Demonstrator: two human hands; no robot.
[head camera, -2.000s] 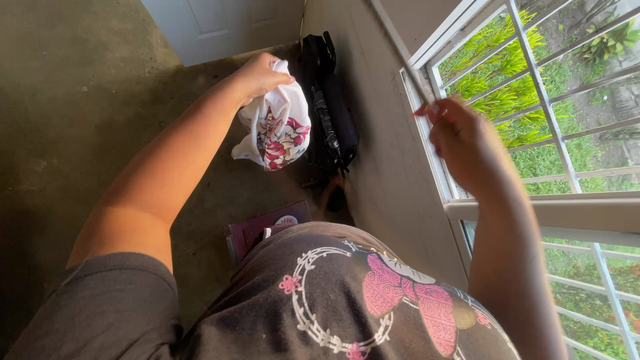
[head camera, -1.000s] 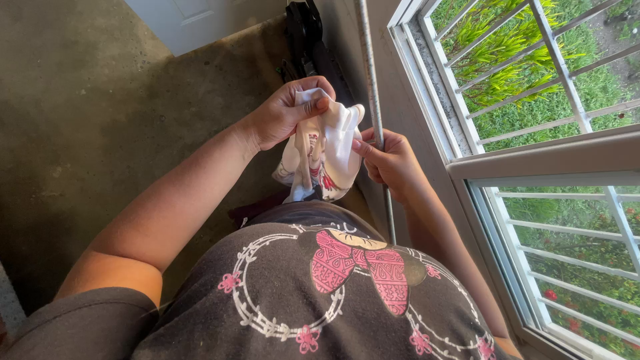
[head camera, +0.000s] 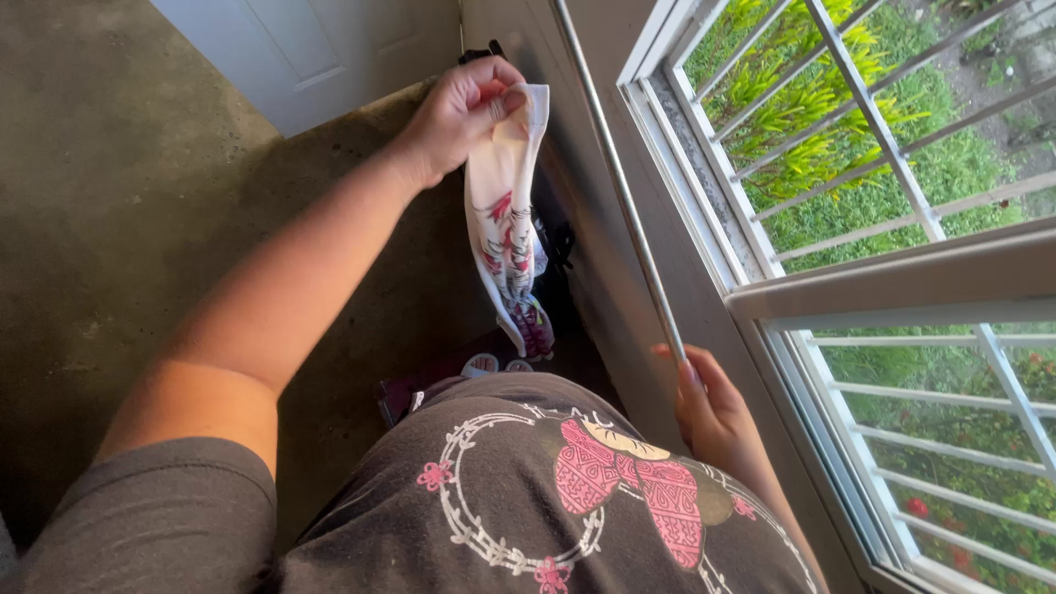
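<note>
My left hand (head camera: 470, 115) pinches the top hem of a white cloth with a red and dark floral print (head camera: 503, 214). The cloth hangs down in folds, its lower end purple-patterned. At the lower right, my right hand (head camera: 714, 404) grips the near end of a thin metal rod (head camera: 619, 165). The rod slants up past the window frame and leaves the view at the top. Cloth and rod are apart, with the rod to the right of the cloth.
A wall (head camera: 610, 289) runs beside the rod. Right of it are a white-framed window (head camera: 742, 293) and metal bars (head camera: 874, 124), with plants outside. A pale panelled door (head camera: 305, 49) stands at the top, over a concrete floor (head camera: 165, 190). Dark objects lie behind the cloth.
The cloth was bunched between both hands; now it hangs lengthwise from my left hand alone. My right hand has moved down and away from the cloth, holding the rod.
</note>
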